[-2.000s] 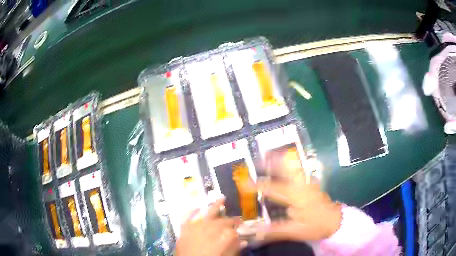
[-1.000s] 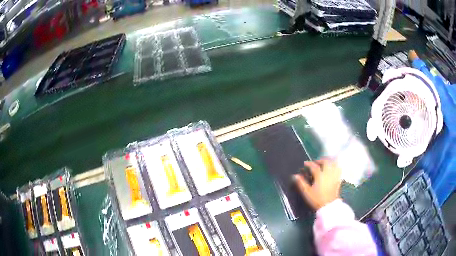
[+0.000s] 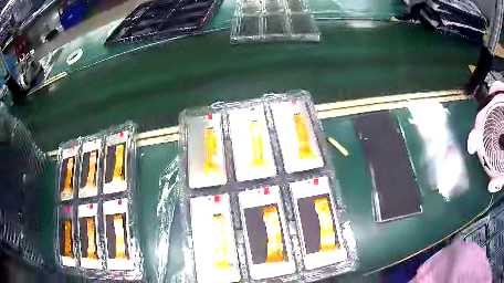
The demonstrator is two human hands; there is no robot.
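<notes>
A clear blister tray (image 3: 229,190) lies in the middle with six display modules, white or silver backs up, in two rows of three. Orange flex cables lie on them. In the front row, the middle module (image 3: 269,232) and the right module (image 3: 319,221) carry a black backing sheet beside and under the cable. The front left module (image 3: 216,240) and the back row show no black sheet. A dark sticker sheet (image 3: 391,166) lies on the bench to the right. Neither hand shows; only a pink sleeve (image 3: 456,268) is at the bottom right edge.
A second tray (image 3: 99,200) at left holds six modules with black sheets. Crumpled clear film (image 3: 167,207) lies between the trays. A tan strip (image 3: 338,146), pale film (image 3: 442,149) and a pink fan (image 3: 493,137) are at right. Trays stand across the green conveyor (image 3: 221,72).
The view has turned back left and down. The right hand, over the sticker sheet a second ago, has left the picture, leaving its sleeve. Both hands were over the middle tray earlier.
</notes>
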